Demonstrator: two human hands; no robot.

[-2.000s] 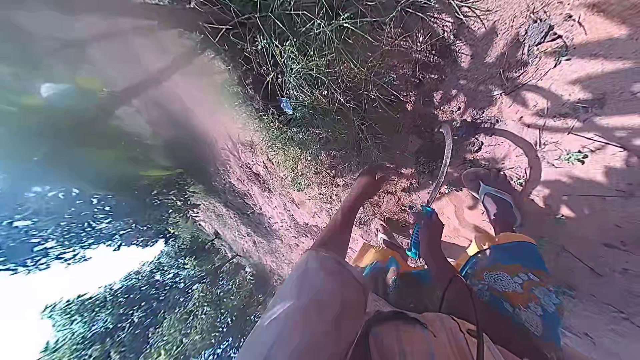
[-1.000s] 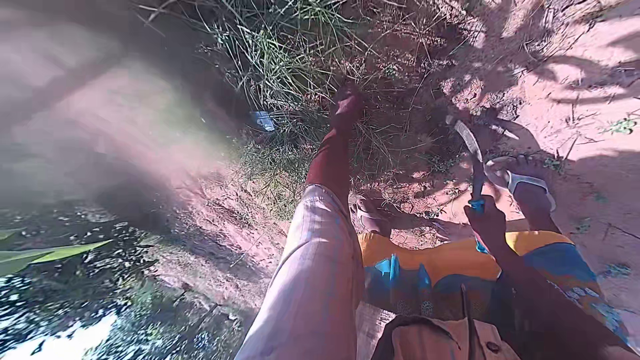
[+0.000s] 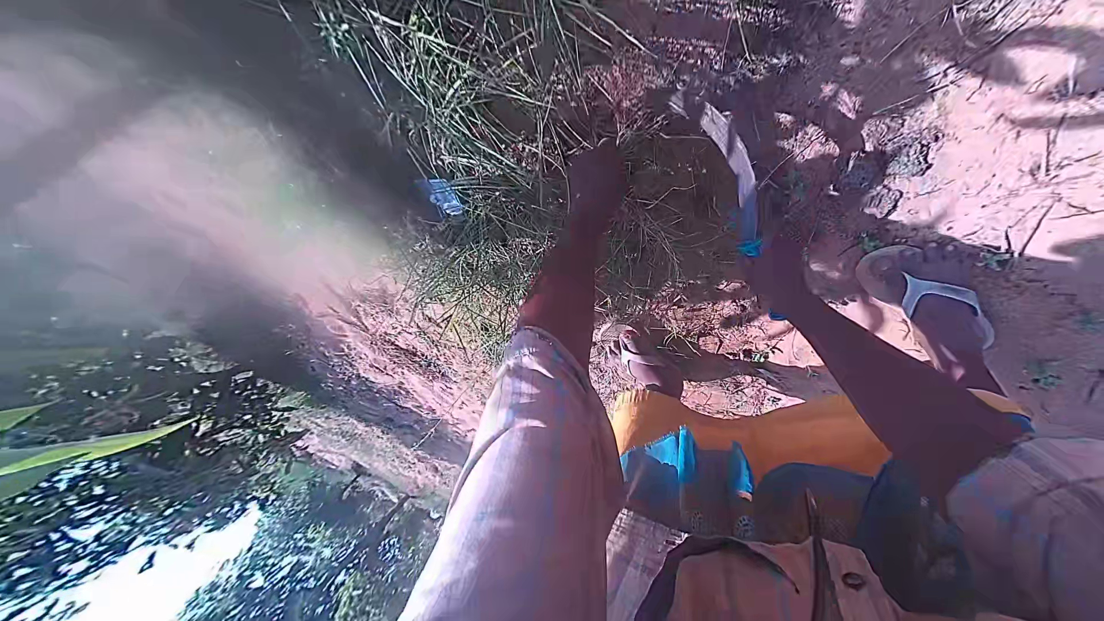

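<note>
My right hand [image 3: 776, 269] is closed around the turquoise-bound handle of a curved blade, likely a sickle [image 3: 733, 155]. Its blade reaches up and left, its tip close to the grass. My left hand [image 3: 597, 177] is in shadow at the edge of the long green grass [image 3: 483, 103], to the left of the blade. Its fingers merge with the dark stems, so whether they hold any is not clear. Blade and left hand are apart.
Two sandalled feet, one [image 3: 944, 293] at the right and one [image 3: 647, 358] at the centre, stand on reddish soil. A pale blue scrap [image 3: 442, 197] lies by the grass. Murky water [image 3: 172, 207] borders the bank on the left. A yellow and blue cloth [image 3: 750, 431] covers my legs.
My left hand has reached up to the grass. My right hand has carried the curved blade up and left from beside the right foot, toward the grass. The view has shifted somewhat.
</note>
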